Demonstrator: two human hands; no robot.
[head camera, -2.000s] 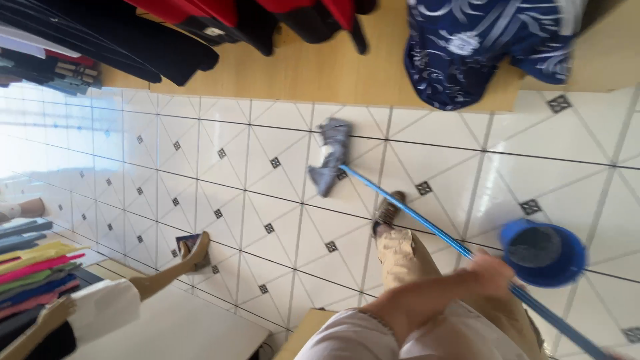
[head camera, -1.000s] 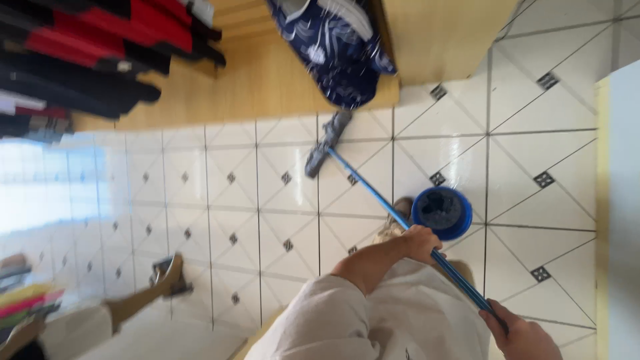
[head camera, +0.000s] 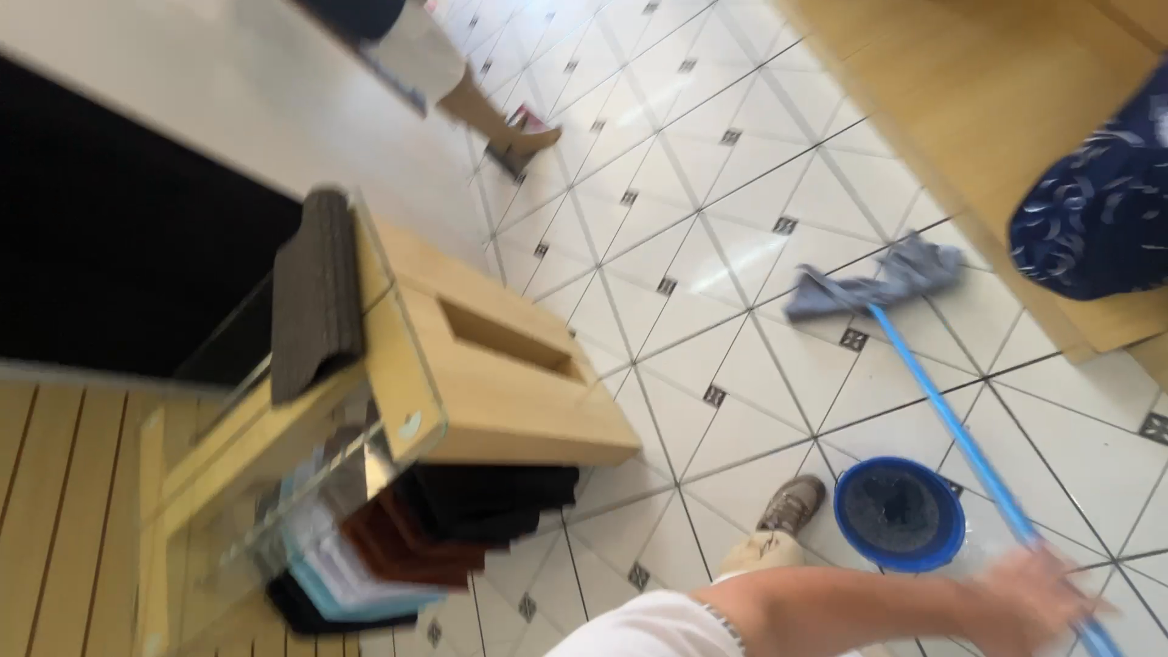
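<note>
My left hand (head camera: 1036, 593), blurred, is wrapped around a blue pole (head camera: 954, 429) at the lower right. The pole slants up and left to a damp-looking grey cloth (head camera: 876, 283) spread on the tiled floor at its end. Beside the pole stands a blue bucket (head camera: 899, 514) with dark grey contents, liquid or a liner; which one I cannot tell. My shoe (head camera: 792, 504) rests just left of the bucket. A bracelet or watch band circles my left wrist. My right hand is out of view.
A wooden display stand (head camera: 511, 401) with folded clothes (head camera: 429, 520) and a brown folded item (head camera: 319, 292) stands at left. A wooden platform (head camera: 985, 100) with a navy patterned garment (head camera: 1095, 201) edges the right. Another person's leg (head camera: 484, 109) shows at top.
The view has turned a lot, bringing the wooden stand into sight. My right hand, on the pole one second ago, has left the view.
</note>
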